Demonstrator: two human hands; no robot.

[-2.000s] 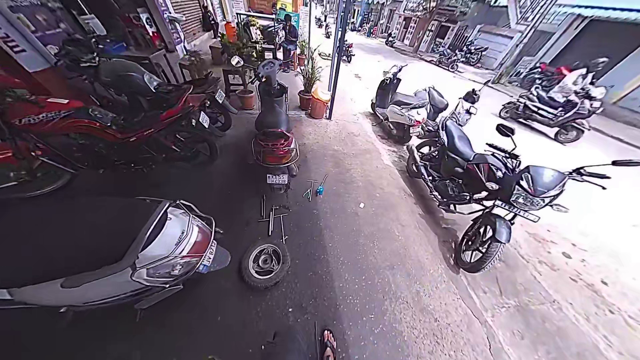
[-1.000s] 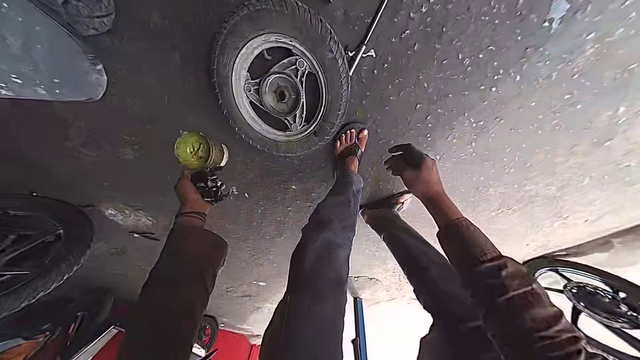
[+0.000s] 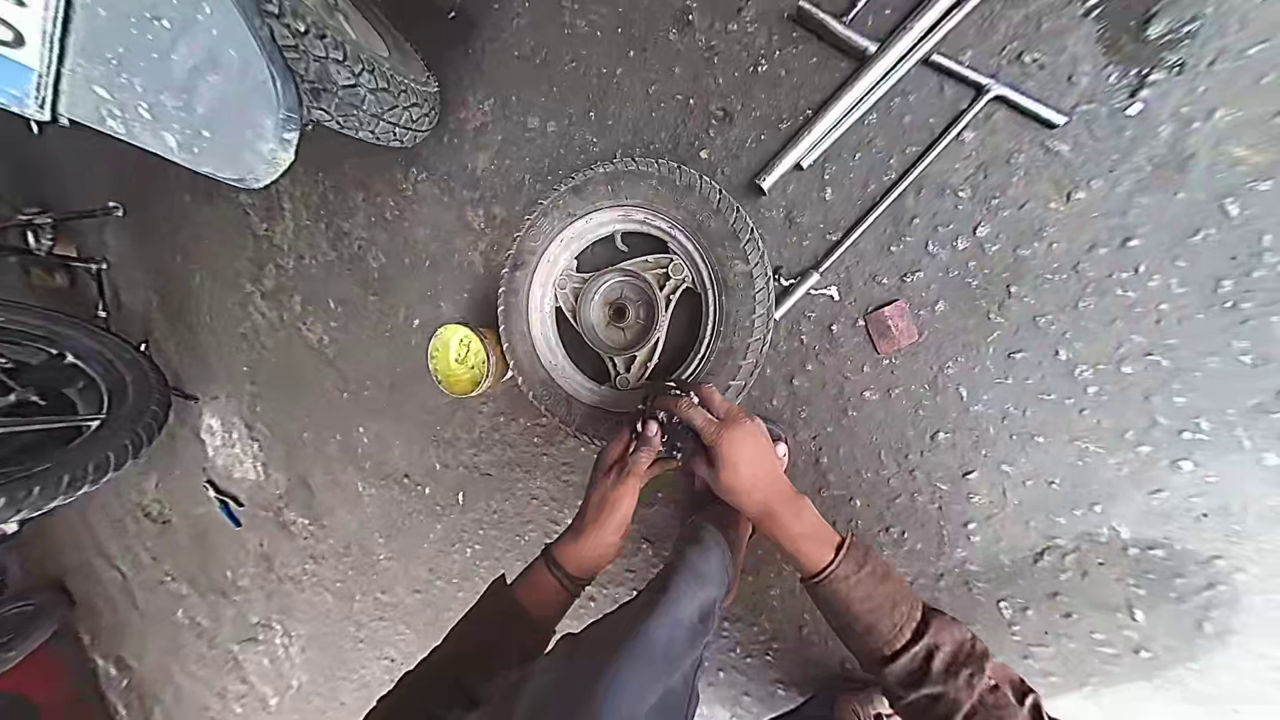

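Both hands meet over the near edge of a scooter wheel with its tyre (image 3: 635,295), which lies flat on the ground. My left hand (image 3: 620,480) grips a dark, crumpled item (image 3: 668,432) between thumb and fingers; its exact kind is unclear. My right hand (image 3: 735,445) closes on the same item from the other side, its fingers partly covering it. Left of the tyre stands an open tub of yellow-green grease (image 3: 464,360), close against the rubber. The wheel's hub (image 3: 619,312) faces up, between three spokes.
Metal bars and a T-handle wrench (image 3: 900,190) lie at the upper right, near a reddish block (image 3: 892,327). Pliers with blue handles (image 3: 224,503) are on the ground at left. Parked vehicles' tyres (image 3: 375,85) and a motorcycle wheel (image 3: 75,410) border the left side.
The grease tub, by my left hand a second ago, now stands beside the tyre. My right hand has come over to my left, and both hold the dark item. The view has moved closer over the wheel.
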